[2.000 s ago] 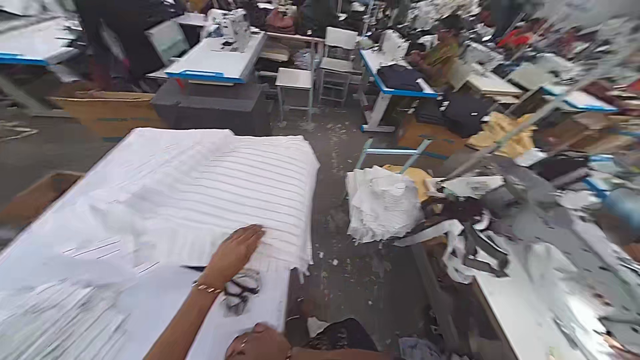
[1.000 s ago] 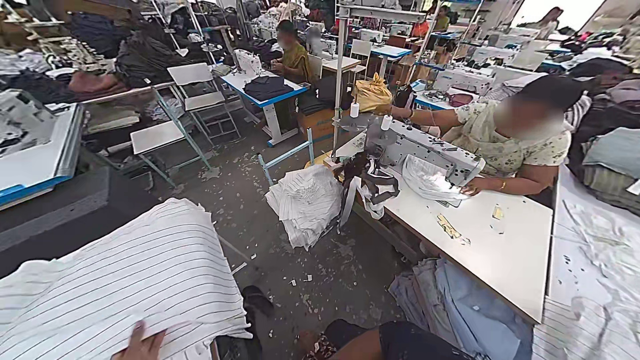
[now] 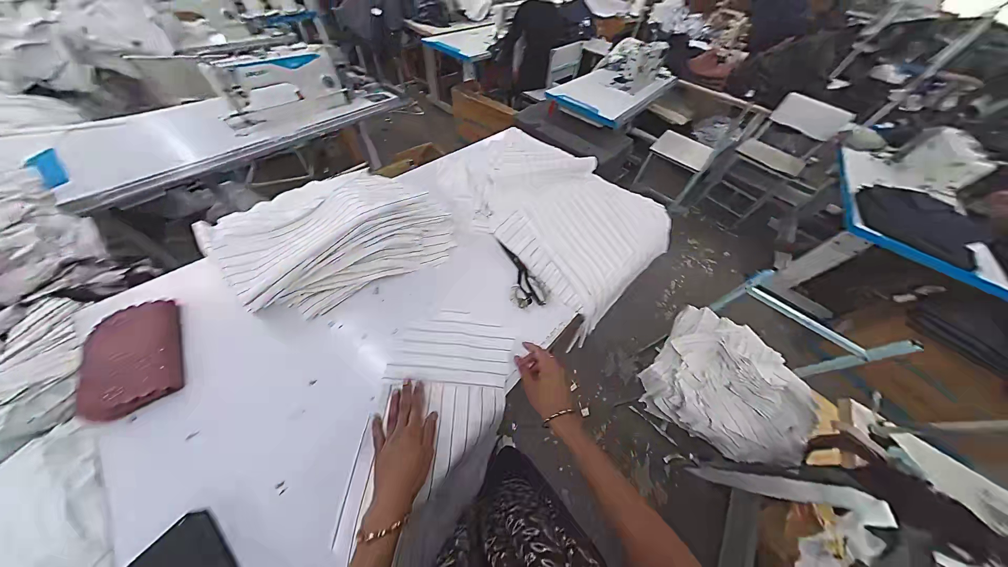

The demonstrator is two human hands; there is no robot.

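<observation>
My left hand point(image 3: 405, 441) lies flat, fingers spread, on a white striped fabric piece point(image 3: 453, 350) at the near edge of the white table point(image 3: 260, 441). My right hand point(image 3: 542, 378) is at that piece's right edge, fingers bent with thumb and fingertips close together; whether cloth is pinched between them cannot be told. Beyond the hands, black-bladed scissors point(image 3: 526, 279) lie on the table, beside a pile of striped fabric point(image 3: 591, 228) at the right edge. A fanned stack of striped pieces point(image 3: 331, 236) is further left.
A folded maroon cloth point(image 3: 130, 358) lies on the left of the table, and a dark flat object point(image 3: 185, 543) at its near edge. Right of the table, a bundle of white pieces point(image 3: 728, 386) rests by a light blue metal frame point(image 3: 835, 323). Sewing machine tables point(image 3: 189, 150) stand beyond.
The view has swung far left, back to the table. Both hands are now at a striped piece; one second ago one hand was on the striped pile's near edge.
</observation>
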